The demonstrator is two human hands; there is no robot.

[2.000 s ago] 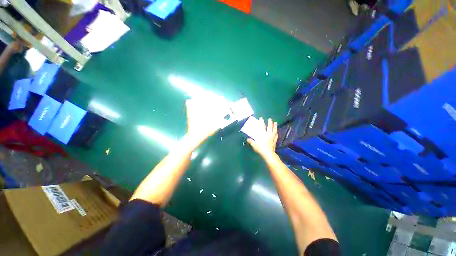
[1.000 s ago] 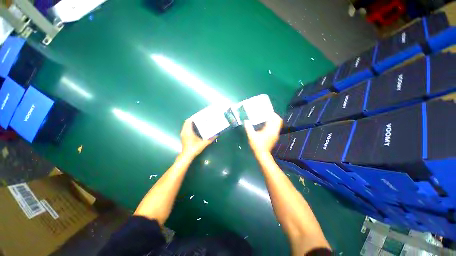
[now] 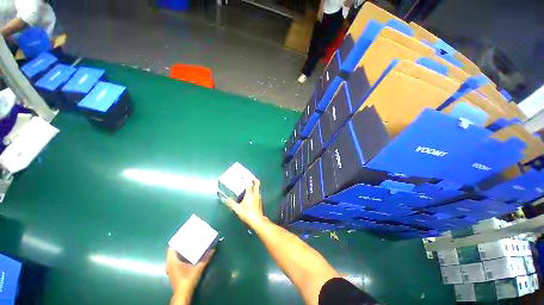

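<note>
My left hand holds a small white retail box from below, near the lower middle of the view. My right hand holds another small white retail box, farther forward and to the right. The two boxes are apart, above the green bench. The box in my right hand shows a white top and darker sides. The palms are partly hidden behind the boxes.
Blue-black gift boxes stand in a wall on the right, several with open brown flaps. More blue-black boxes stand at the back left. Small white boxes are stacked lower right. A red stool and people are beyond the bench.
My hands have moved apart, each with its white box; the boxes were close together before. The view has shifted, showing more of the box wall and the floor beyond.
</note>
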